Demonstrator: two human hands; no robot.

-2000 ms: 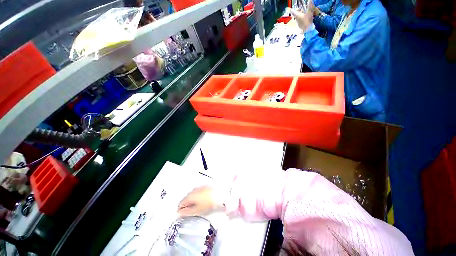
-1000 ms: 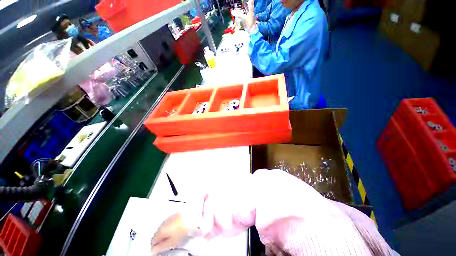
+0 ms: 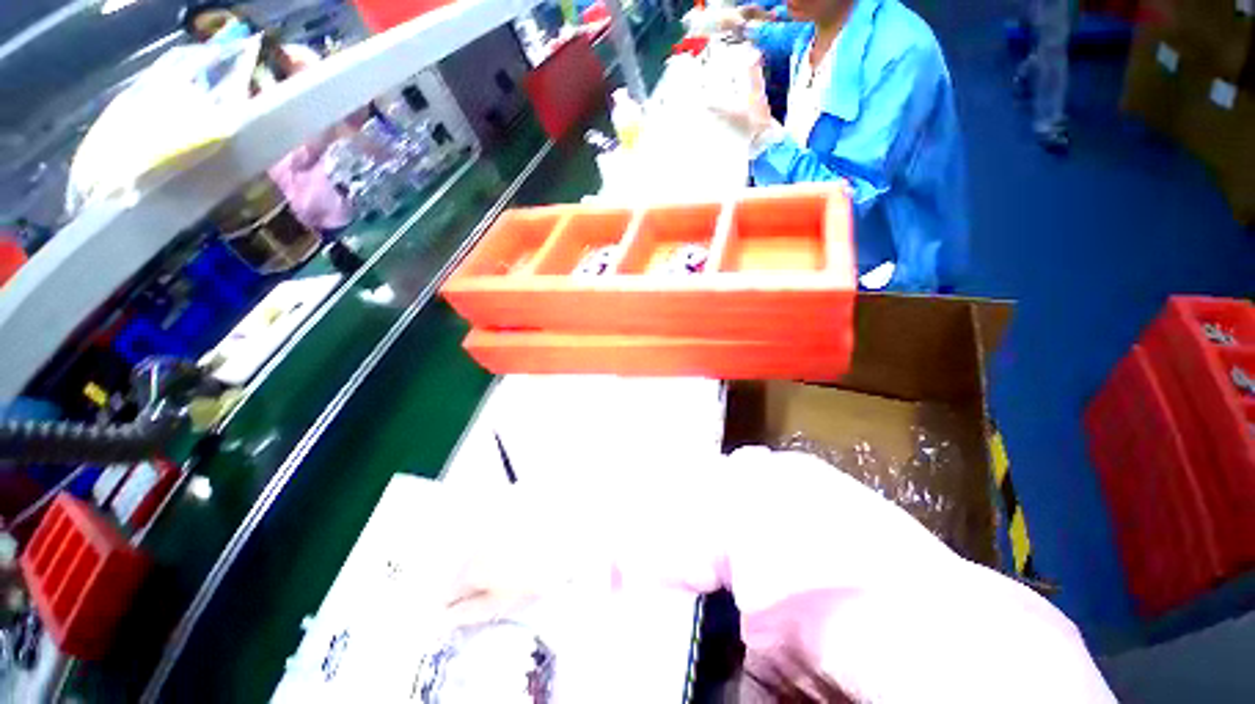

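Observation:
A clear round item (image 3: pixel 489 663) with small dark and silver parts around its rim lies on the white work sheet (image 3: pixel 399 530), near the bottom edge of the view. My right hand (image 3: pixel 502 594) is just above it in the picture, at the end of a pink sleeve. The hand is almost washed out by glare, so its fingers and grip cannot be made out. A small cluster of parts (image 3: pixel 335 655) lies on the left of the sheet. My left hand is not in view.
A thin black tool (image 3: pixel 505 458) lies beyond the sheet. Stacked orange-red foam trays (image 3: pixel 661 323) stand farther back. An open cardboard box (image 3: pixel 853 402) is at right. A green conveyor (image 3: pixel 310 475) runs at left. A person in blue (image 3: pixel 902 138) works beyond the trays.
The camera view has swung and shifted. The round item, mostly below the frame one second ago, shows again. My right hand looks paler in stronger glare and stays near the round item.

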